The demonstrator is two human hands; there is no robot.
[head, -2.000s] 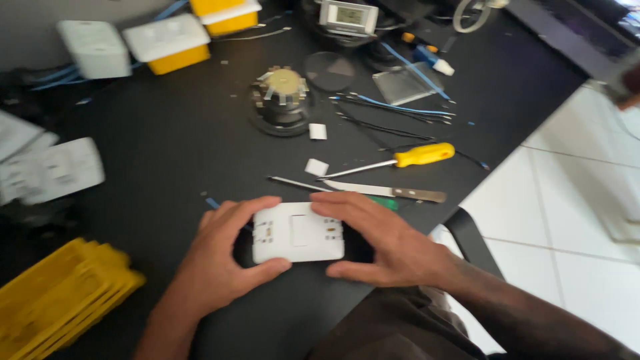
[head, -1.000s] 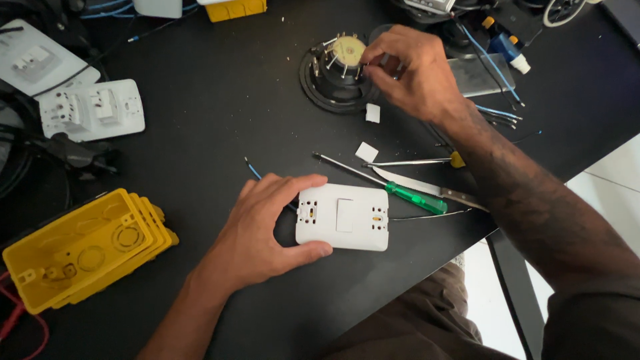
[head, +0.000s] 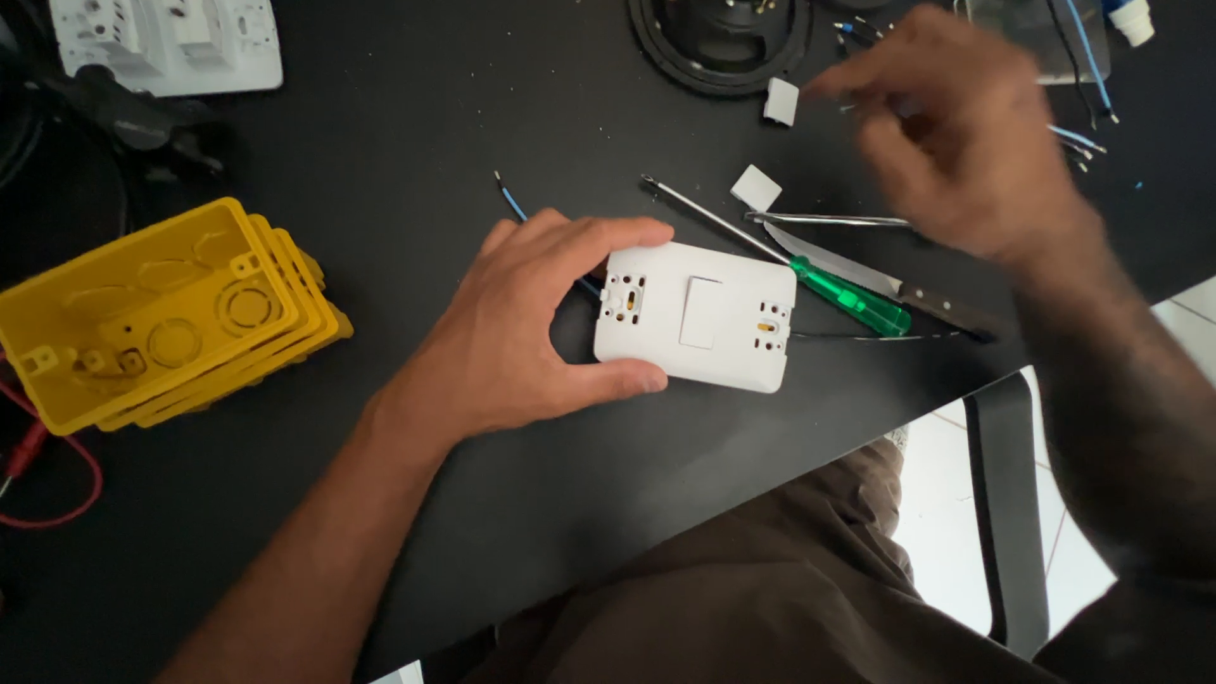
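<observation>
My left hand [head: 532,328] grips the left end of a white light switch plate [head: 736,318], thumb on its lower edge and fingers on its upper edge. The plate has a central rocker and screw holes at both ends. My right hand [head: 959,142] is blurred, bent at the fingers, its index fingertip close to a small white plastic cap [head: 782,102]; whether it holds anything is unclear. A second white cap [head: 757,188] lies below. Beside the plate are a green-handled screwdriver [head: 850,294], a knife with a brown handle [head: 936,302] and another screwdriver's metal shaft [head: 836,219].
Stacked yellow electrical boxes [head: 142,285] stand at left, near a red test lead [head: 95,484]. A white socket plate [head: 237,43] lies at upper left. A speaker [head: 727,71] and short wires [head: 1092,57] lie at the top. The black table's edge [head: 760,508] runs along my lap.
My right hand left the plate and reached to the speaker, then came down beside the nearby white cap. My left hand keeps hold of the plate. The view has shifted.
</observation>
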